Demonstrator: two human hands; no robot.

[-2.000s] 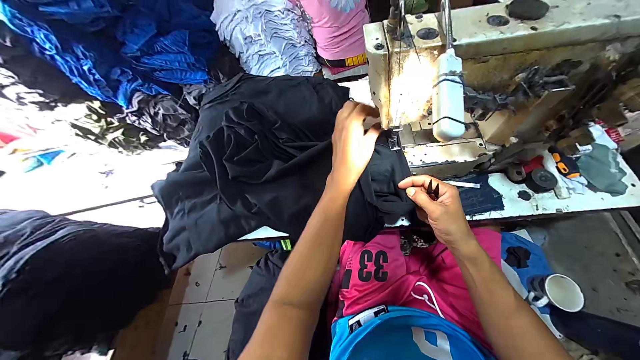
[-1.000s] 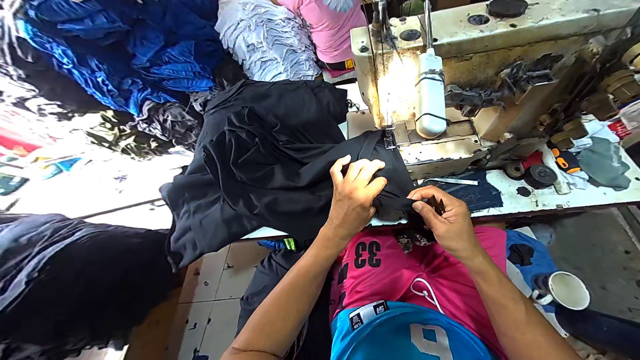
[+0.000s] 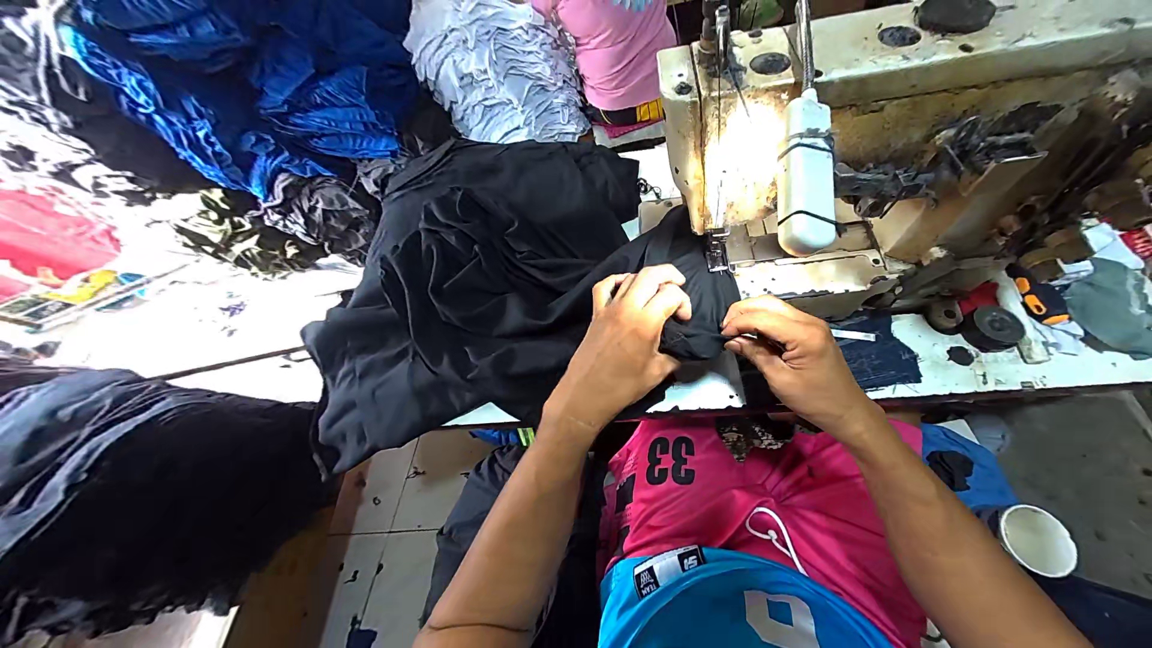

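Note:
A black fabric garment (image 3: 486,270) lies bunched over the left part of the sewing table, its right end under the presser foot (image 3: 717,252) of an industrial sewing machine (image 3: 864,81). My left hand (image 3: 630,333) grips a fold of the cloth just in front of the foot. Close to its right, my right hand (image 3: 792,351) pinches the cloth's edge between thumb and fingers; a small dark thing shows in its palm, too hidden to name. The machine's lamp shines on the needle area.
Piles of blue cloth (image 3: 270,81) and pale grey cloth (image 3: 495,72) lie beyond the table. Dark cloth (image 3: 153,486) is heaped at left. A black spool (image 3: 993,328), orange-and-black snips (image 3: 1039,297) and a denim scrap (image 3: 877,351) lie at right. A white cup (image 3: 1038,540) stands lower right.
My left hand has come back from beside the presser foot toward the table's front edge, near my right hand. My right hand has shifted slightly and now pinches the cloth edge.

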